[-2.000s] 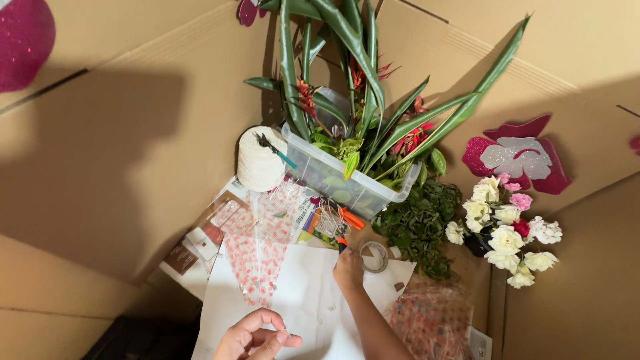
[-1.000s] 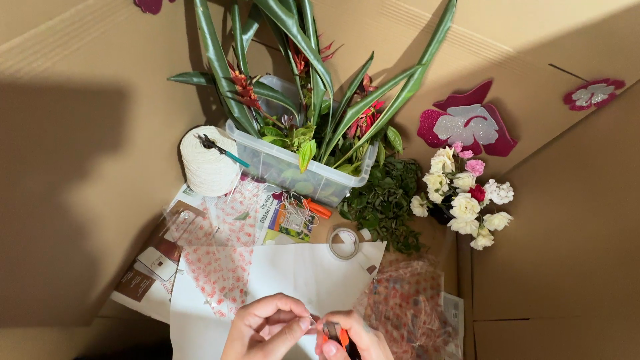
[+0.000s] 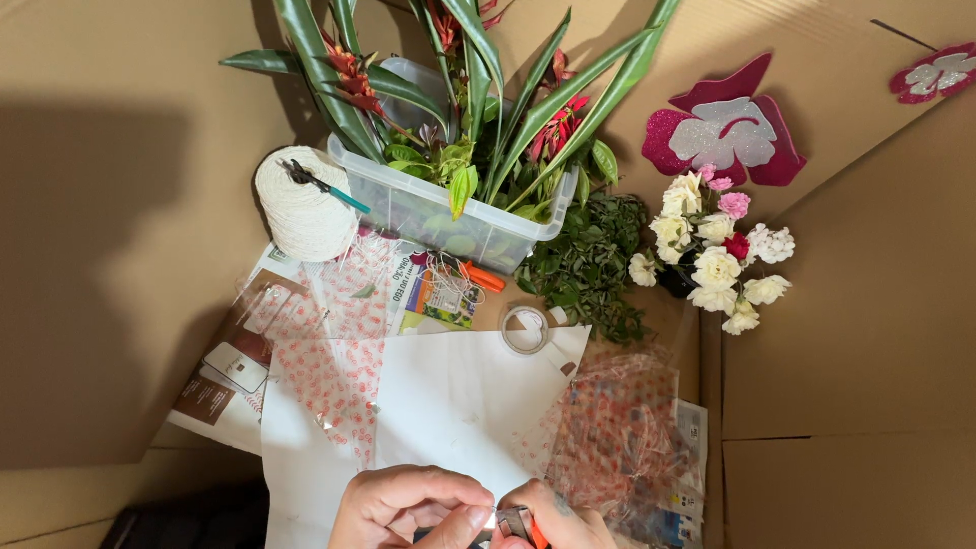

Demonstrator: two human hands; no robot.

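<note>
Both hands meet at the bottom edge, over a white paper sheet [image 3: 457, 404]. My left hand [image 3: 415, 507] pinches something small and thin between thumb and forefinger; its kind is too small to tell. My right hand [image 3: 560, 518] is closed around a small cutting tool with orange handles [image 3: 537, 534], its metal head beside my left fingertips. Beyond the hands lie a roll of clear tape [image 3: 524, 330], another orange-handled tool [image 3: 484, 277] with white string, and a cone of white twine [image 3: 301, 210] with teal-handled snips [image 3: 335, 191] on it.
A clear plastic bin [image 3: 457, 206] holds long leaves and red flowers. Cut greenery [image 3: 591, 259] lies beside it, then a pot of white and pink flowers [image 3: 717, 267]. Red-patterned clear wrap [image 3: 625, 435] is crumpled at right, more [image 3: 328, 374] at left. Cardboard [image 3: 846, 343] surrounds the area.
My right hand was near the tape roll two seconds ago; it has come back beside my left hand with the orange-handled tool in it. The view has shifted.
</note>
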